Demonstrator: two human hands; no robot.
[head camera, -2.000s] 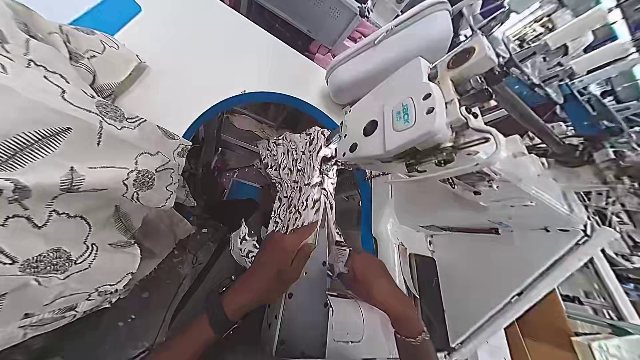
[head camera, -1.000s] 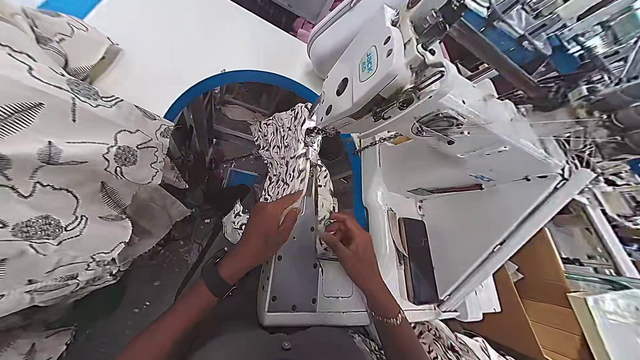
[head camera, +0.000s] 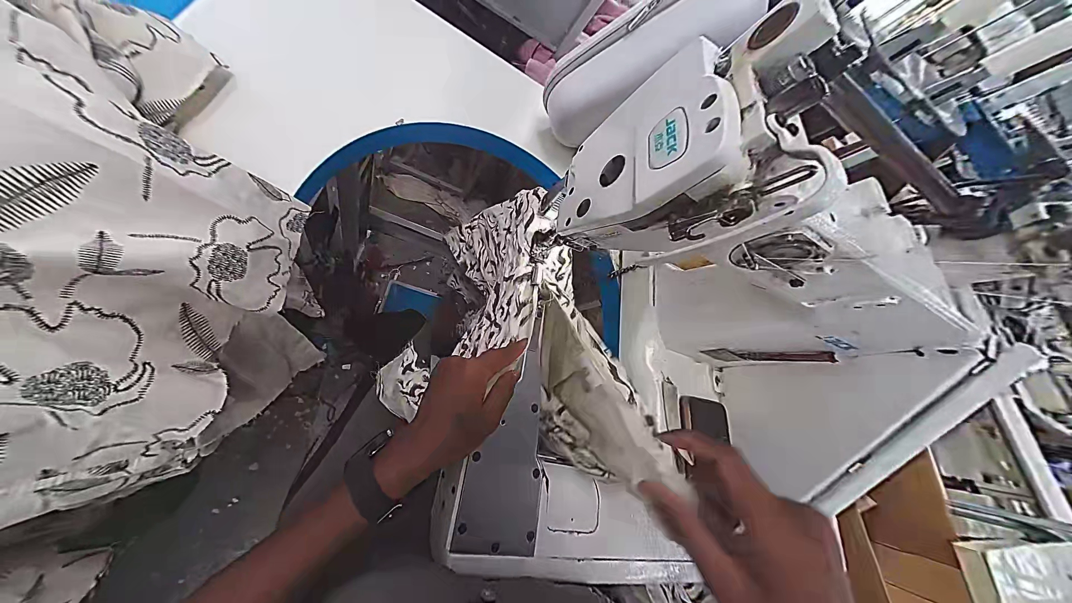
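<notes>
A black-and-white patterned fabric piece (head camera: 502, 260) runs under the needle area of a white Jack sewing machine (head camera: 653, 151) and hangs over its narrow bed (head camera: 502, 477). My left hand (head camera: 465, 394), with a dark watch on the wrist, pinches the fabric's left part beside the bed. On the right, a loose flap of the fabric (head camera: 595, 402) is spread out, pale underside showing. My right hand (head camera: 737, 511) is at the flap's outer edge, thumb and forefinger around it; the fingers are somewhat blurred. The needle itself is hard to make out.
Pale cloth with dark flower and leaf outlines (head camera: 226, 260) drapes over the left side. A white tabletop (head camera: 360, 75) has a blue-rimmed opening (head camera: 452, 134) behind the bed. A dark phone-like object (head camera: 705, 419) lies right of the bed, and a cardboard box (head camera: 913, 511) stands lower right.
My right hand has moved right and down from beside the bed, and the fabric's right flap is now spread outward. My left hand stays on the fabric. The view has shifted somewhat.
</notes>
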